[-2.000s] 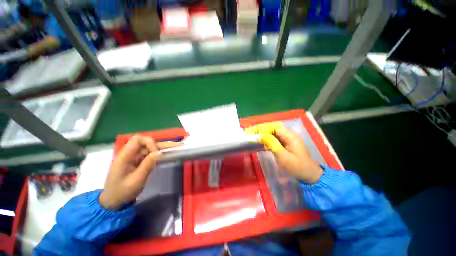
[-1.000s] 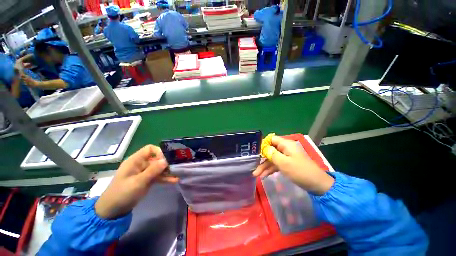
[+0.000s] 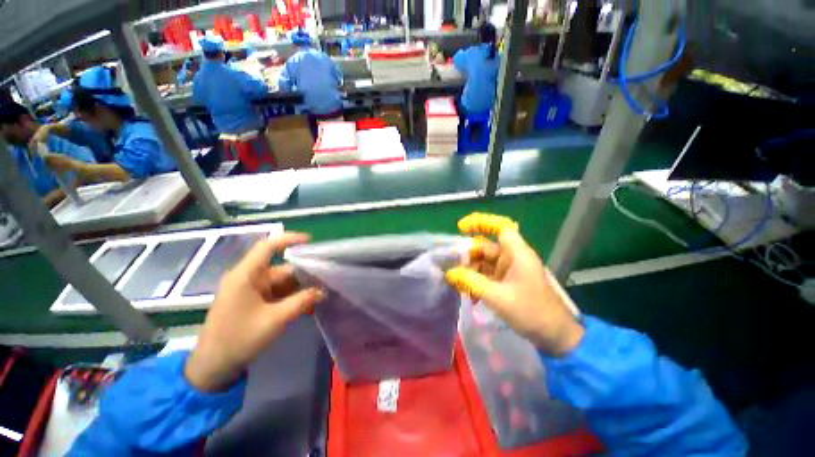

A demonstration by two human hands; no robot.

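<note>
A tablet in a milky protective sleeve [image 3: 384,321] stands nearly upright over the middle slot of the red tray [image 3: 407,419]. The sleeve's open top edge is creased. My left hand [image 3: 250,308] is at its upper left corner, with thumb and fingers around the edge. My right hand [image 3: 514,281], with yellow finger cots, pinches the sleeve's upper right corner. A bagged tablet [image 3: 518,384] with red shapes showing through lies in the right slot. A dark tablet [image 3: 273,402] lies in the left slot, partly behind my left arm. A barcode label [image 3: 388,395] shows in the middle slot.
A white tray [image 3: 67,299] with dark tablets sits on the green conveyor belt [image 3: 357,223] at left. Grey posts [image 3: 603,152] rise beyond the tray. Cables [image 3: 715,210] and a dark screen are at right. Several people in blue work in the background.
The tablet's printed top, exposed above the sleeve before, is now inside it. The sleeve's top edge has come up. The white tray on the belt has shifted right in view.
</note>
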